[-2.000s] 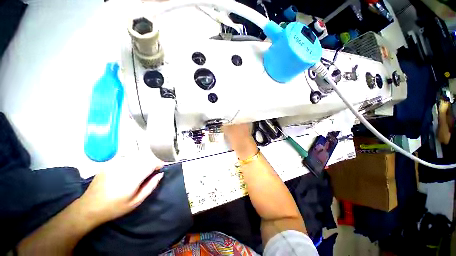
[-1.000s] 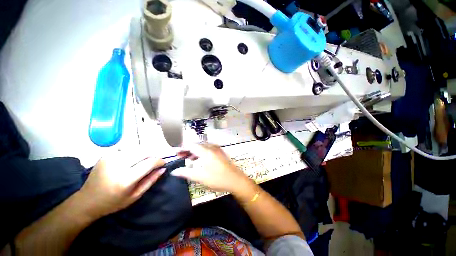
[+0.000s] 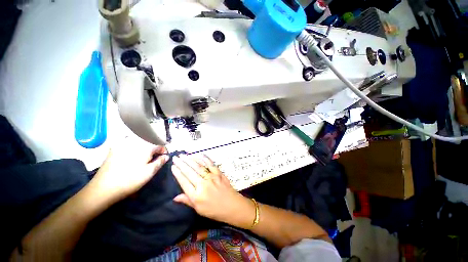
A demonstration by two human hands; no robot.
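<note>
A dark garment (image 3: 149, 217) lies from the left side of the table over its front edge, below the left end of the white sewing machine (image 3: 231, 71). My left hand (image 3: 123, 171) grips the cloth's edge between thumb and fingers, close to the needle area (image 3: 190, 125). My right hand (image 3: 205, 187) lies palm down with its fingers on the cloth beside the left hand. A gold ring and bracelet show on it. The cloth under both hands is partly hidden, and whether its edge is under the presser foot I cannot tell.
A blue bottle-shaped piece (image 3: 91, 105) lies left of the machine. Black-handled scissors (image 3: 268, 117), a green-handled tool (image 3: 300, 134) and a dark phone (image 3: 328, 140) lie under and right of the arm. A marked tape strip (image 3: 267, 164) runs along the front edge. A cardboard box (image 3: 382, 166) stands right.
My right hand has come from under the machine head down to the cloth beside my left hand and now lies flatter on it. The view has shifted, so the machine sits further left and higher.
</note>
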